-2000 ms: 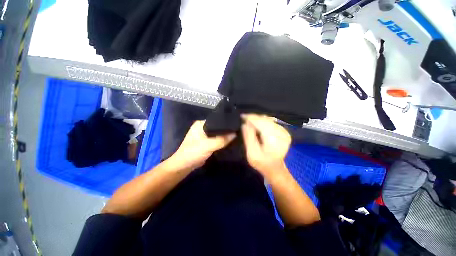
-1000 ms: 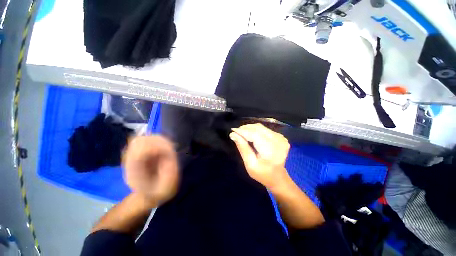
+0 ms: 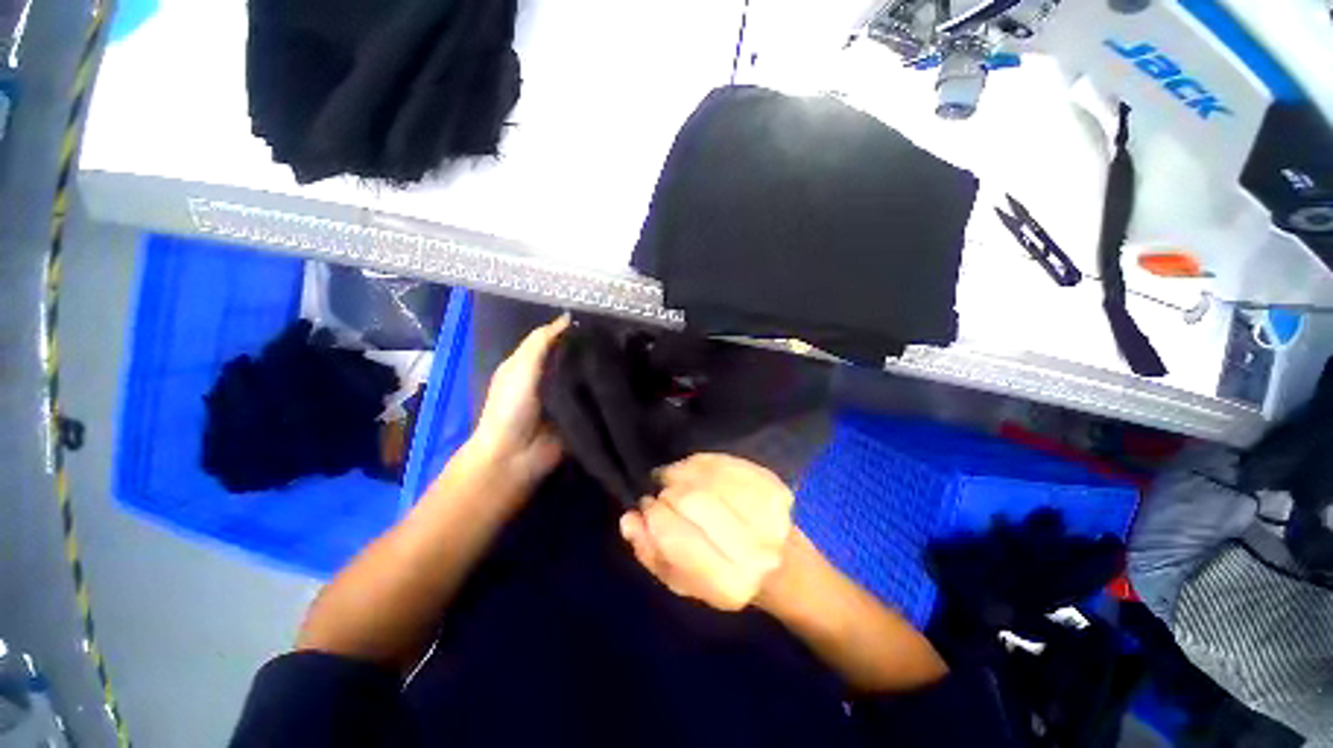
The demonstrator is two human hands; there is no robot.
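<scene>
A black fabric piece [image 3: 597, 409] is held bunched above my lap, just in front of the table edge. My left hand [image 3: 521, 409] grips its left side, with the fingers partly hidden by the cloth. My right hand [image 3: 716, 529] is closed on its lower right end. The neat stack of black panels [image 3: 811, 219] lies on the table below the needle area. The looser black pile [image 3: 383, 88] with frayed edges lies at the table's back left.
Black thread snips [image 3: 1038, 241], a black strip [image 3: 1120, 241] and an orange-handled tool [image 3: 1170, 265] lie right of the stack. The sewing machine [image 3: 1170, 73] is at upper right. A left blue crate [image 3: 190, 504] and right blue crate [image 3: 877, 504] stand below the table. A person's patterned clothing shows at far right.
My left hand has come back from over the left crate side and now grips the black piece. My right hand has moved lower and nearer my body. The stacks look unchanged.
</scene>
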